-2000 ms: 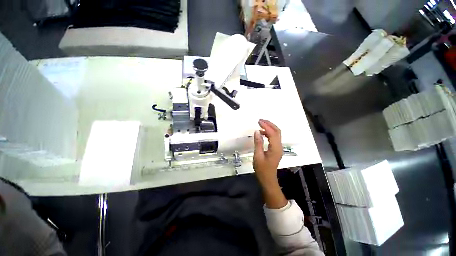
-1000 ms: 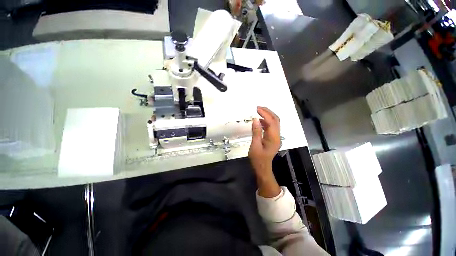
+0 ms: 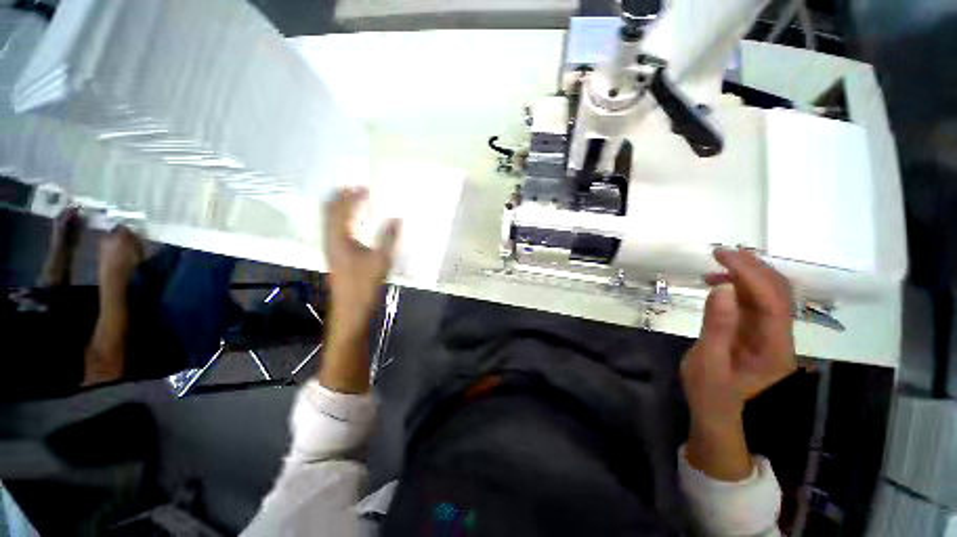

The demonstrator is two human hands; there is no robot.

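My left hand (image 3: 357,252), slightly blurred, is over the left part of the white pile (image 3: 425,226) on the table, thumb and fingers apart; no sheet shows in its grip. My right hand (image 3: 740,325) is at the near edge of the machine bed, fingers bent and thumb apart, with nothing visible in it. The white stitching machine (image 3: 609,100) stands between the hands, its dark metal working area below the head. A flat white booklet (image 3: 819,189) lies on the right of the bed, beyond my right hand.
Tall fanned white stacks (image 3: 199,105) stand at the far left. Another person's hands (image 3: 118,252) show at the left table edge. The metal guide rail (image 3: 567,281) runs along the near edge. A black lever (image 3: 687,113) angles from the head. Grey-white stacks (image 3: 923,451) are at lower right.
The view has swung left. My left hand has come into view at the pile. A white booklet now shows on the right of the bed. My right hand stays near the bed's front edge.
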